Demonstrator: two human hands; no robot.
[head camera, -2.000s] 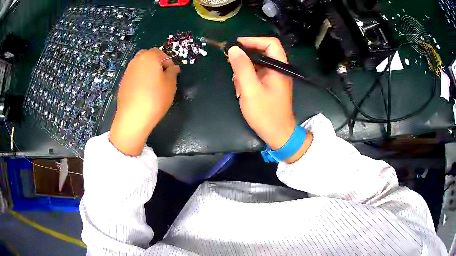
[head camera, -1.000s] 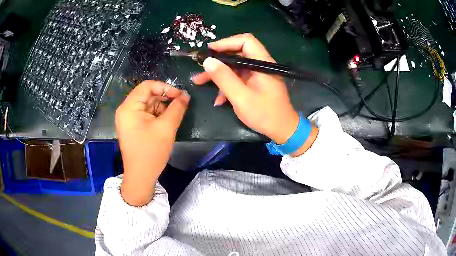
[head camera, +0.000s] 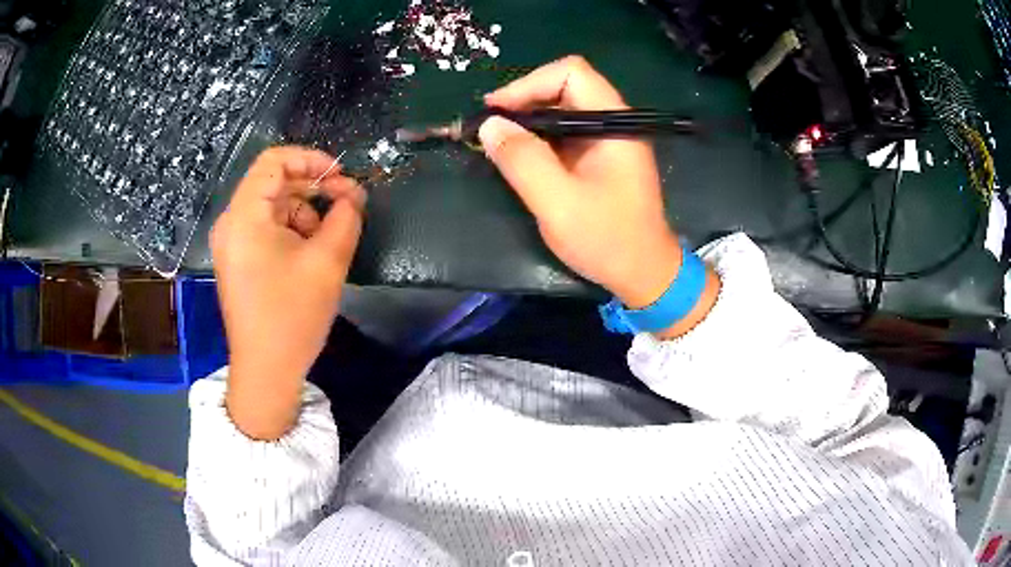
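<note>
My right hand (head camera: 588, 183) holds the black soldering iron (head camera: 577, 123) like a pen, its metal tip pointing left. A small bluish-silver circuit board (head camera: 384, 154) lies on the mat just below and left of the tip; whether they touch is unclear. My left hand (head camera: 286, 238) pinches a thin bright strand, likely solder wire (head camera: 329, 169), left of the board. A dark pile of small black components (head camera: 338, 89) lies beyond my left hand. A pile of small white-and-red components (head camera: 443, 37) lies farther out.
A clear blister tray (head camera: 155, 122) of modules lies at left on the green mat (head camera: 499, 260). The black soldering station (head camera: 848, 94) with a red light stands at right, with looping black cable (head camera: 826, 238). A yellow and dark wire bundle (head camera: 978, 166) is at far right.
My left hand has come back from the white-and-red pile towards me, now showing the strand. The iron has moved back from that pile to beside the small board. The view has shifted.
</note>
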